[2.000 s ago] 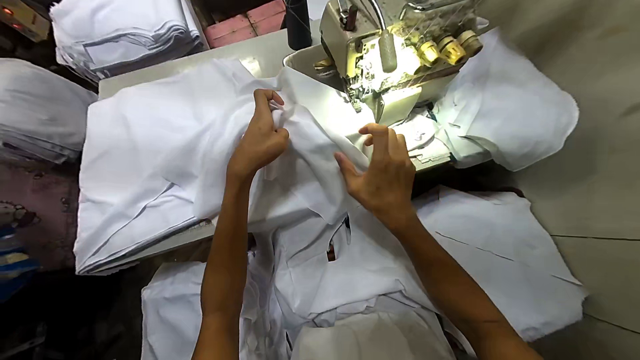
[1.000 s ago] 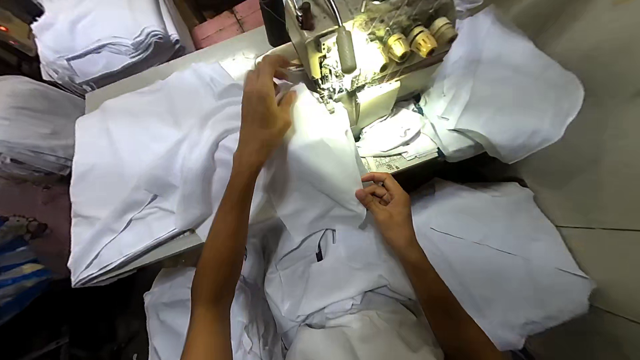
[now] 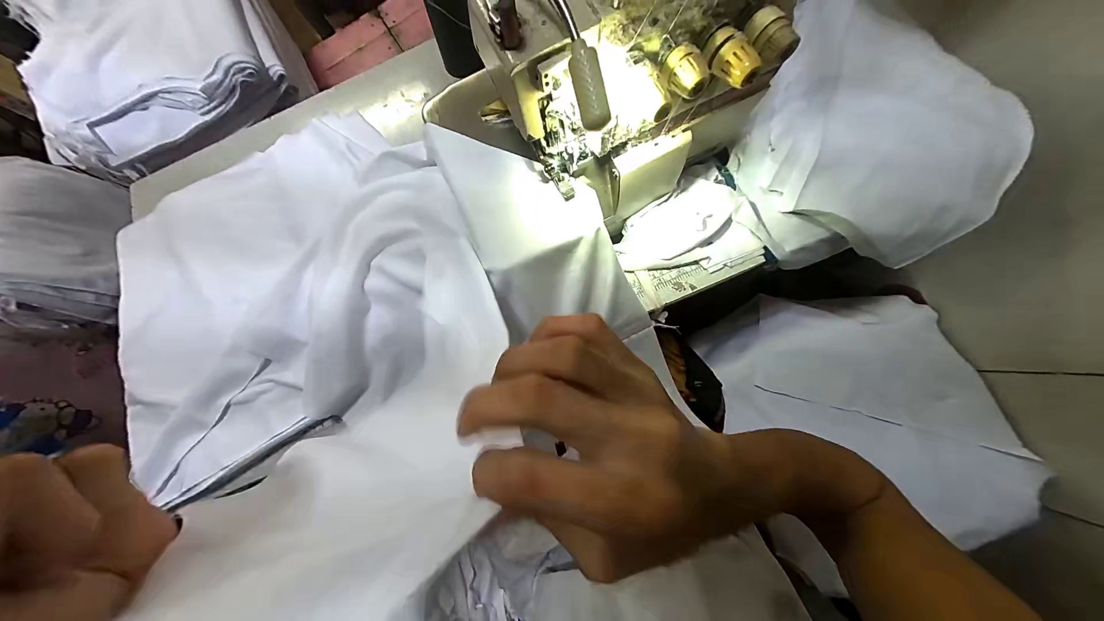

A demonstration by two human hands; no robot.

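White fabric lies under the presser foot of a lit overlock sewing machine and runs down toward me. At the lower left edge, my left hand is closed on a stretched part of white cloth. My right hand, blurred, is over the cloth below the machine, with bent fingers at its edge; whether it pinches the cloth I cannot tell. A wide layer of white cloth covers the table left of the presser foot.
Folded white cloth is stacked at the upper left, with another pile below it. White pieces hang right of the machine and lie lower right. Yellow tension dials top the machine. The table edge shows at left.
My left hand has moved from beside the presser foot down to the lower left, drawing cloth with it. My right hand has shifted left, over the cloth.
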